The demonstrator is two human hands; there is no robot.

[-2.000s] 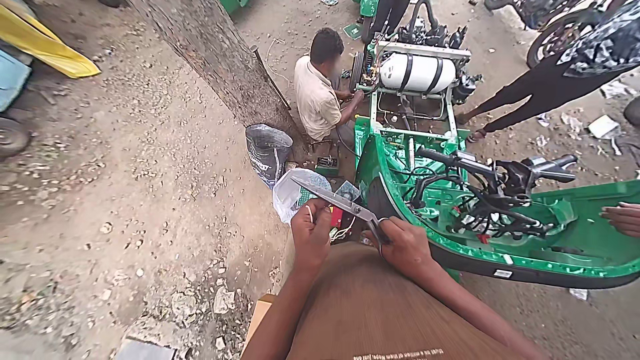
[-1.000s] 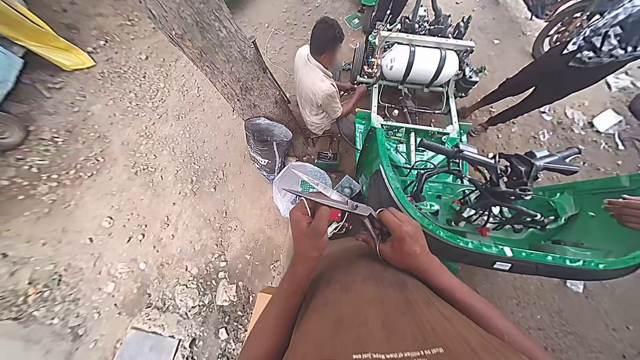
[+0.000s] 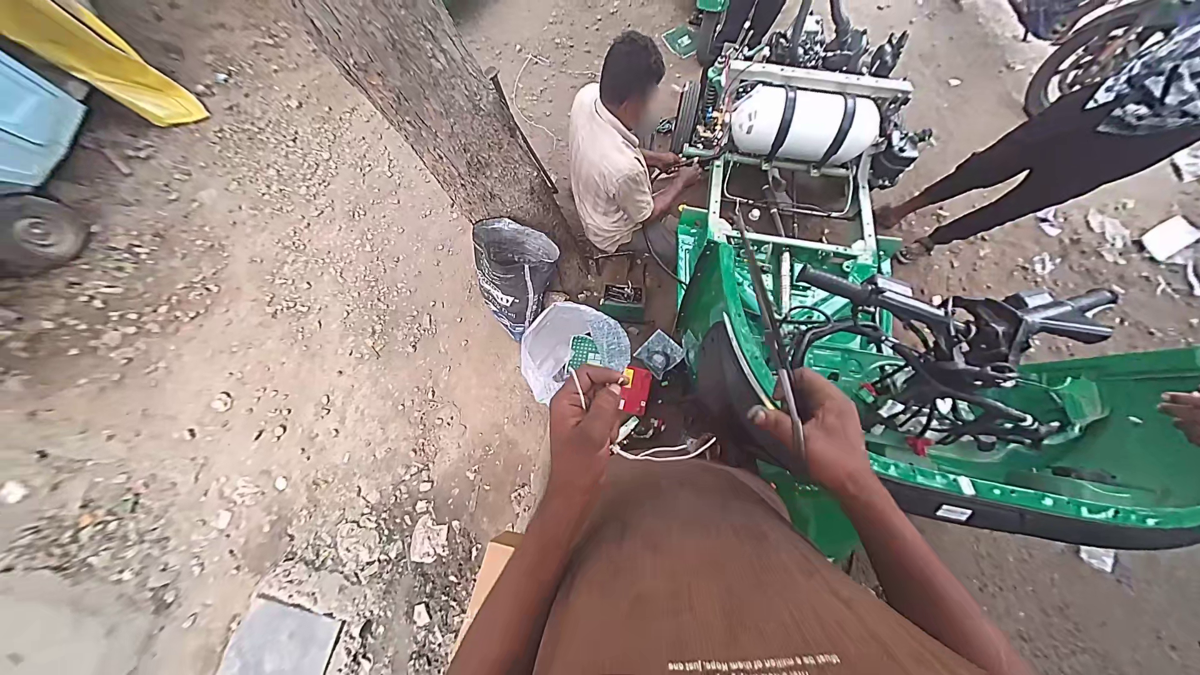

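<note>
My right hand (image 3: 820, 427) is closed on a pair of large metal scissors (image 3: 771, 314), whose long blades point up and away over the green vehicle body (image 3: 717, 281). My left hand (image 3: 591, 412) is apart from the scissors, its thumb and fingers bent together. A thin white strand (image 3: 577, 388) shows at its fingers; whether it is held cannot be seen. Just beyond that hand lie a red box (image 3: 636, 391) and a white plastic container or bag (image 3: 544, 361) with green mesh-like material inside. White cord (image 3: 666, 454) loops below, between my hands.
Handlebars (image 3: 947, 319) with loose cables rise from the green body. A white cylinder (image 3: 806, 124) sits on its frame. A person (image 3: 609, 169) crouches there; another (image 3: 1012, 169) stands right. A tree trunk (image 3: 450, 112), black sack (image 3: 514, 272) and green box (image 3: 622, 302) are ahead.
My left hand has let go of the scissors. They lay across both hands; now my right hand alone holds them, turned upward, farther right.
</note>
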